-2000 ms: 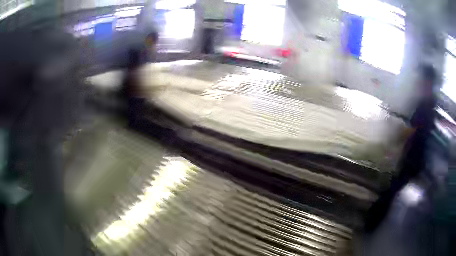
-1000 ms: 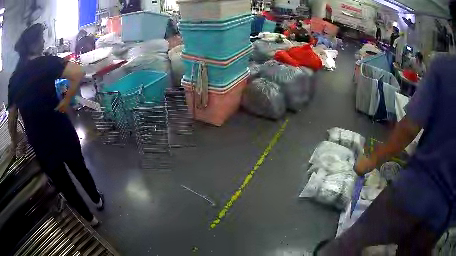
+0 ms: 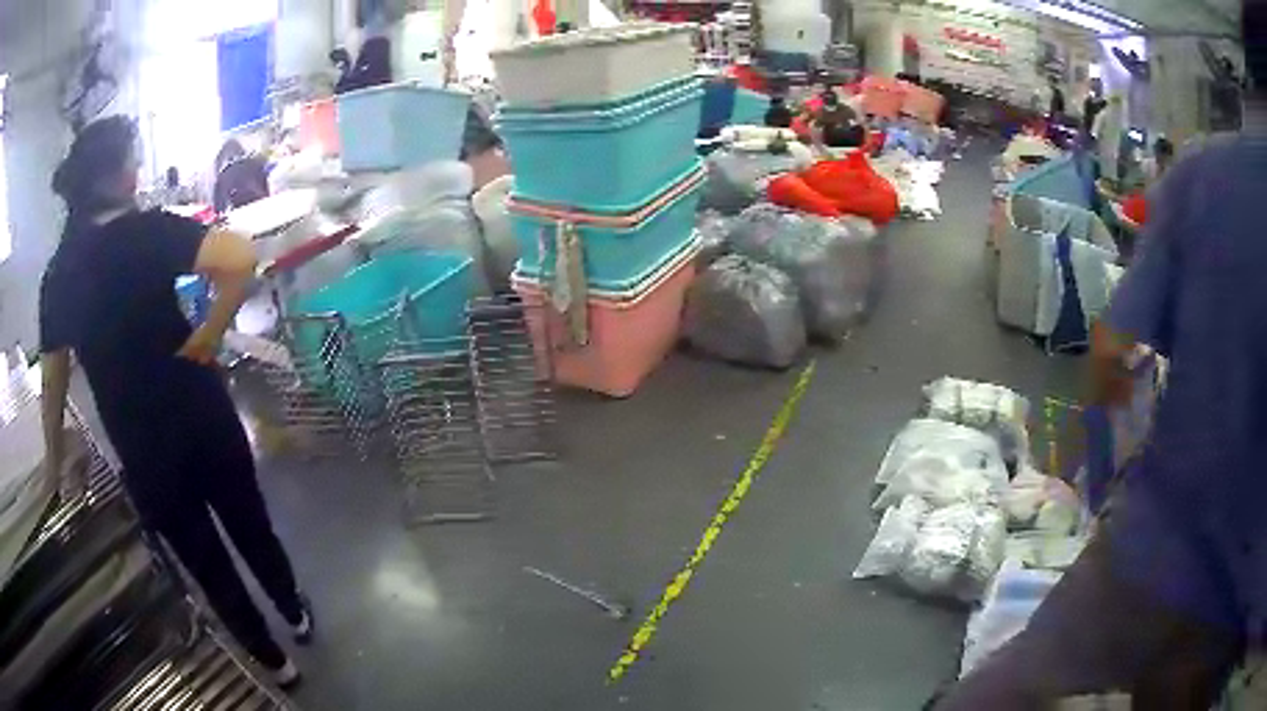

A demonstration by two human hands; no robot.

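Note:
Neither of my hands is in the picture. Several white plastic-wrapped bundles (image 3: 952, 479) lie on the grey floor (image 3: 486, 625) at the right, in a row beside a person. A person in a blue shirt (image 3: 1195, 375) stands close at the right edge, cut off by it. A second person in dark clothes (image 3: 153, 361) stands at the left beside the metal tubes (image 3: 209, 674), one hand at the hip. What the bundles contain cannot be told.
Stacked turquoise and pink tubs (image 3: 605, 153) stand at centre left, beside metal racks (image 3: 431, 431) and a turquoise tub (image 3: 452, 285). Grey plastic sacks (image 3: 750, 308) and a red heap (image 3: 841, 188) are behind. A yellow line (image 3: 716, 528) and a thin rod (image 3: 573, 590) are on the floor.
The view has swung from the blurred table and tubes to the open floor, then shifted slightly. The blue-shirted person's arm has drawn back from over the bundles.

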